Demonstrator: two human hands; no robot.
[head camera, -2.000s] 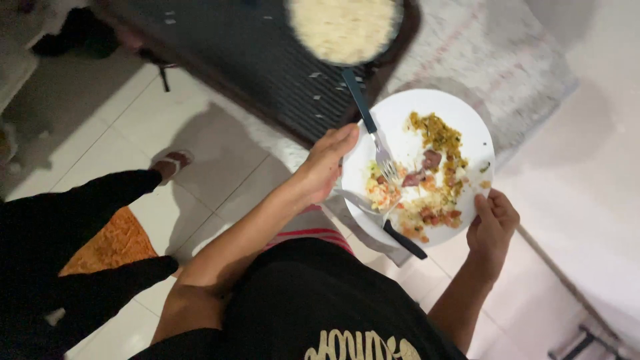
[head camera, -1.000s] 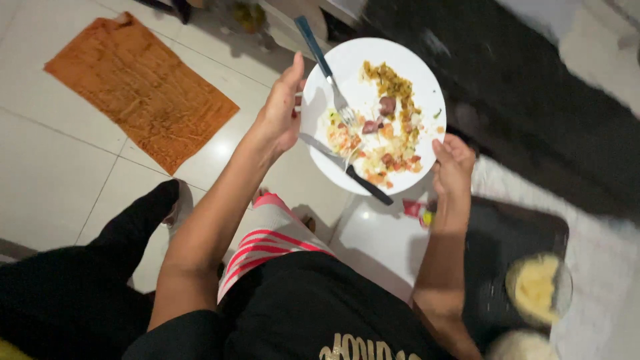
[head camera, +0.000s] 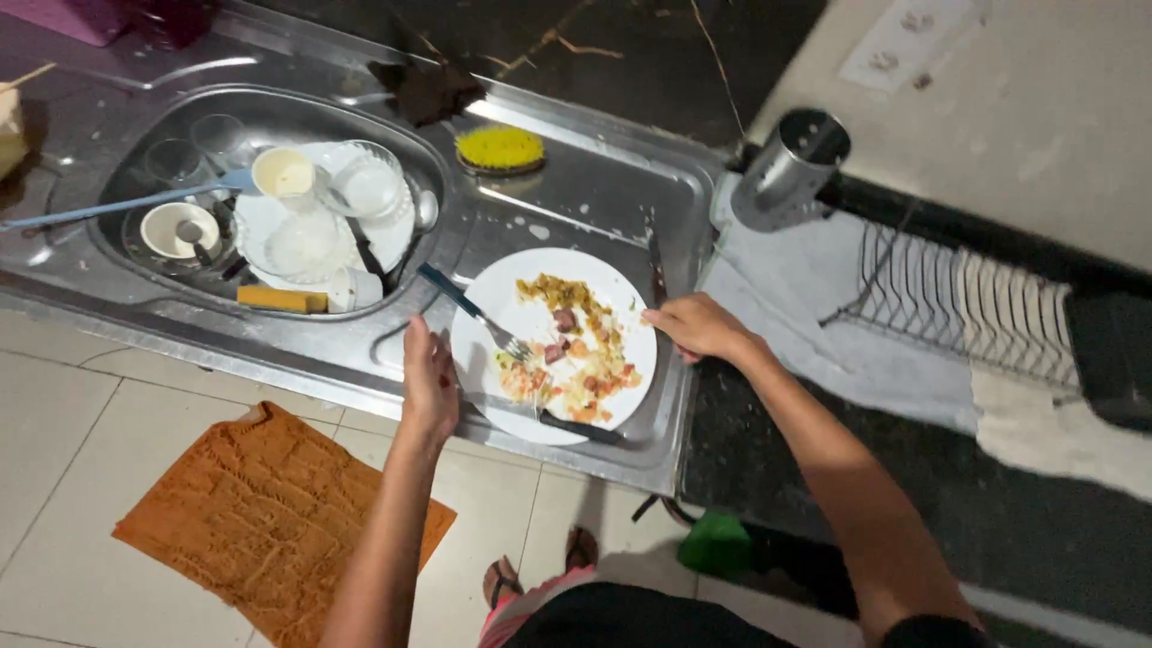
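A white plate (head camera: 486, 396) with food scraps is over the steel drainboard at the right of the sink. On it lie a fork with a dark handle (head camera: 450, 290), sticking out over the rim, and a knife with a black handle (head camera: 580, 427) near the lower rim. My right hand (head camera: 697, 326) pinches the plate's right rim between thumb and fingers. My left hand (head camera: 430, 382) is upright beside the left rim, its fingers extended; whether it touches the plate is hard to tell.
The sink bowl (head camera: 112, 193) holds dishes, cups, a blue-handled utensil (head camera: 126, 205) and a yellow sponge (head camera: 281, 300). A yellow brush (head camera: 500, 148) and a knife (head camera: 658, 270) lie on the drainboard. Rightward are a steel cutlery holder (head camera: 792, 169) and wire dish rack (head camera: 963, 306). An orange mat (head camera: 288, 522) covers floor tiles.
The view has swung from the counter and floor to the sink. The plate, carried in both hands before, is now over the drainboard, and my left hand's fingers have come off its underside.
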